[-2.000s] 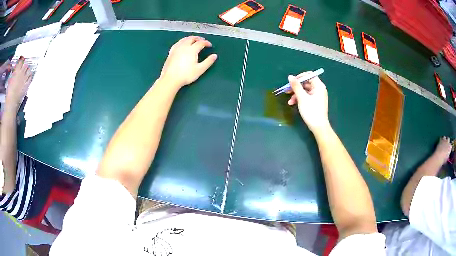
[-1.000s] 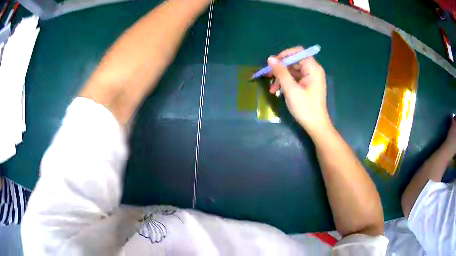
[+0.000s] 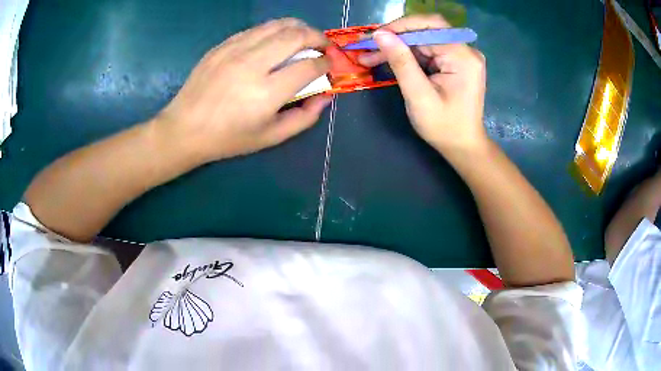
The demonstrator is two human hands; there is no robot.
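Note:
An orange phone housing (image 3: 351,72) lies on the green mat at the top middle. My left hand (image 3: 250,87) holds its left end, with fingers over a white panel (image 3: 313,85). My right hand (image 3: 442,87) holds blue-violet tweezers (image 3: 435,37) pen-like, their tips over the orange middle part. My right fingers partly cover the housing's right end, where a dark area shows. Whether the tweezers grip anything cannot be told.
A yellow-green film patch (image 3: 438,10) lies beyond my right hand. A shiny amber tape strip (image 3: 607,98) lies at the right. White paper (image 3: 9,72) shows at the left edge. A thin cord (image 3: 326,167) crosses the mat. Another person's arm (image 3: 638,206) is at the right edge.
My left hand, out of view beyond the top edge a second ago, is back in front with an orange housing. The tweezers in my right hand are now over that housing.

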